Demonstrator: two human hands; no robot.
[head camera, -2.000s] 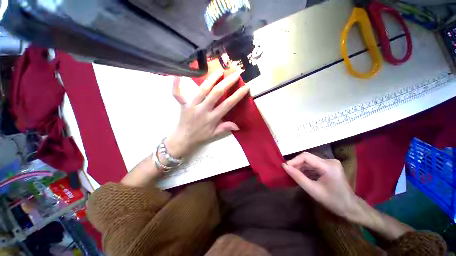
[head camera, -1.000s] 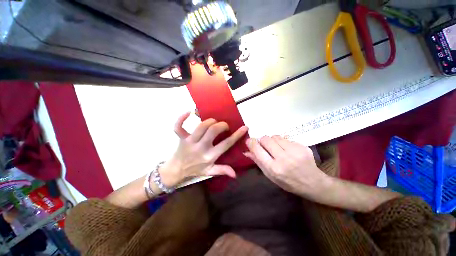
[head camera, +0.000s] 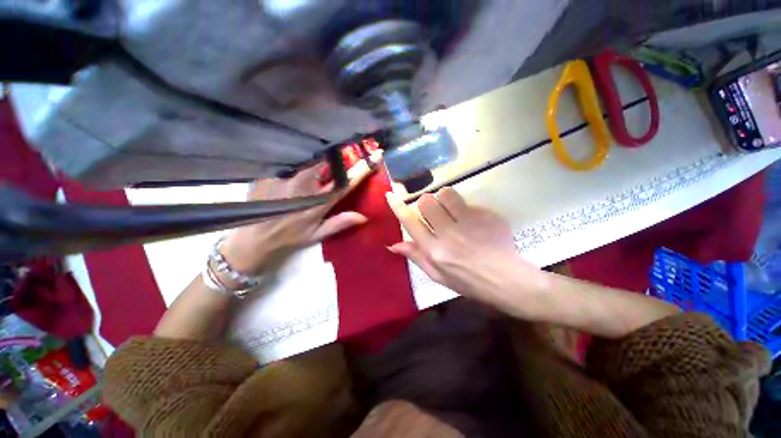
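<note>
A dark red cloth strip (head camera: 370, 274) runs from the lit needle area of the sewing machine (head camera: 377, 77) down over the table's front edge. My left hand (head camera: 295, 205) lies at the strip's left side near the needle, its fingers partly hidden behind the machine's dark bar. My right hand (head camera: 454, 239) is at the strip's right edge, with the index fingertip on or beside the cloth just below the presser area and the other fingers bent. Whether it grips the cloth cannot be told. The needle itself is blurred.
Yellow and red handled scissors (head camera: 606, 111) lie right of the needle. A smartphone (head camera: 750, 103) is at the far right. A blue basket (head camera: 698, 287) stands lower right. Another red strip (head camera: 128, 287) and crumpled red cloth (head camera: 51, 299) are at the left.
Both hands have moved up from the table's front edge toward the needle. My left hand has shifted to the strip's left side. The camera view has tilted closer to the machine head.
</note>
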